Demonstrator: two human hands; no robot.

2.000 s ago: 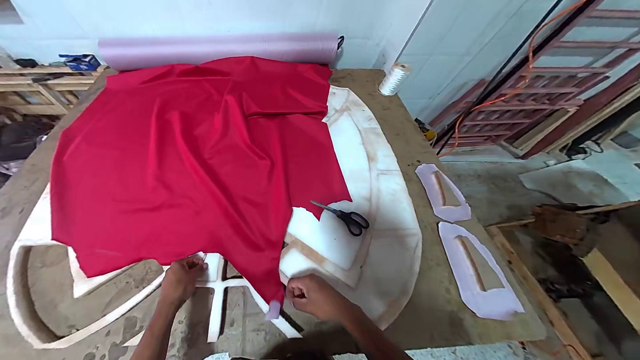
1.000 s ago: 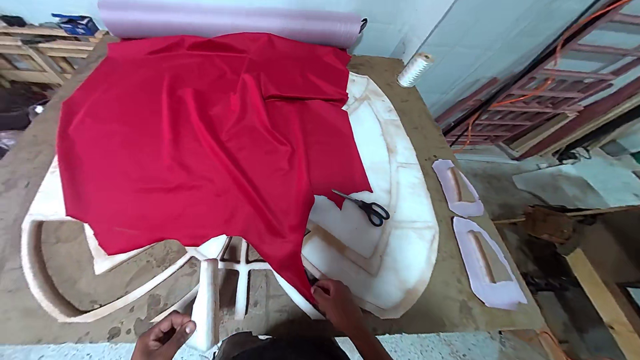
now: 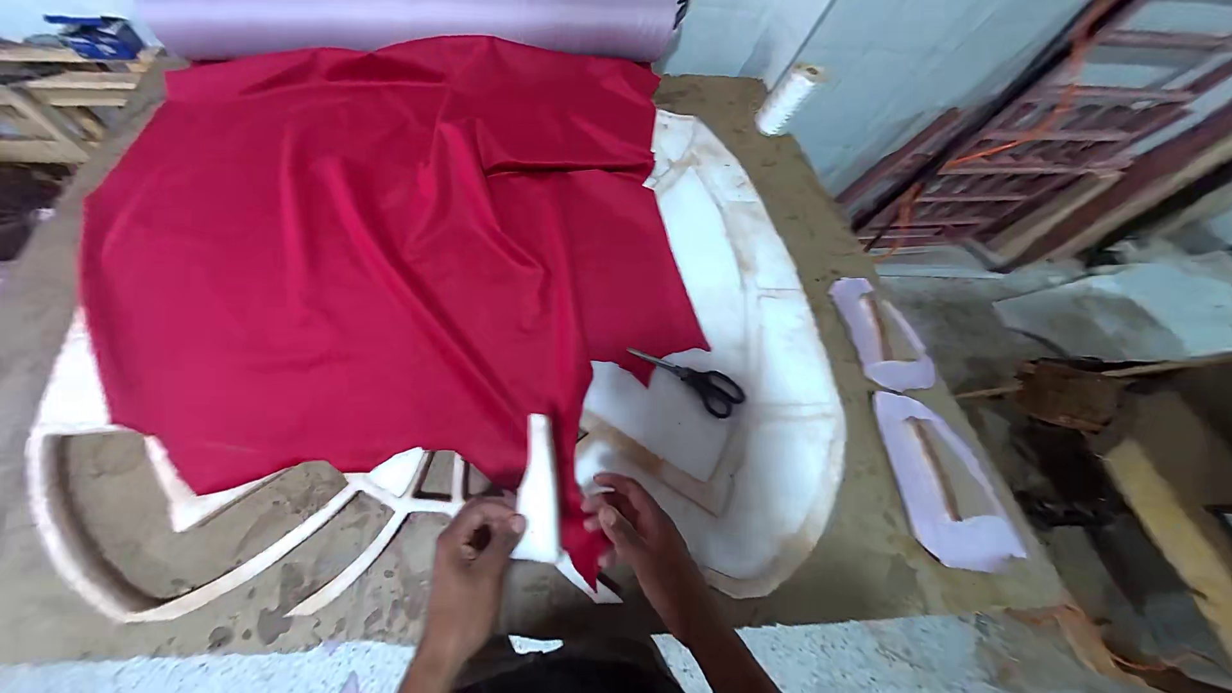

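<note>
Red fabric (image 3: 366,260) lies in folds over a large white padded frame (image 3: 799,414) with curved openings on a table. A narrow tail of the fabric hangs toward me at the near edge. My left hand (image 3: 478,539) pinches a narrow white piece (image 3: 541,491), which stands across the fabric's tail. On the other side of the tail my right hand (image 3: 635,529) has bent fingers at the red edge; whether they grip it is unclear. Black-handled scissors (image 3: 695,377) rest, blades parted, partly on the red fabric and partly on the white padding.
A lilac roll (image 3: 414,27) lies along the far edge. A spool of white cord (image 3: 789,99) stands at the far right corner. Two lilac-covered pieces with openings (image 3: 948,549) lie near the table's right edge. Beyond are a reddish metal rack (image 3: 1035,164) and wooden pieces.
My left hand has brought the white piece up and right, against the fabric's tail; one second ago it was held lower left. My right hand stays by the tail, its fingers more spread. The view has shifted.
</note>
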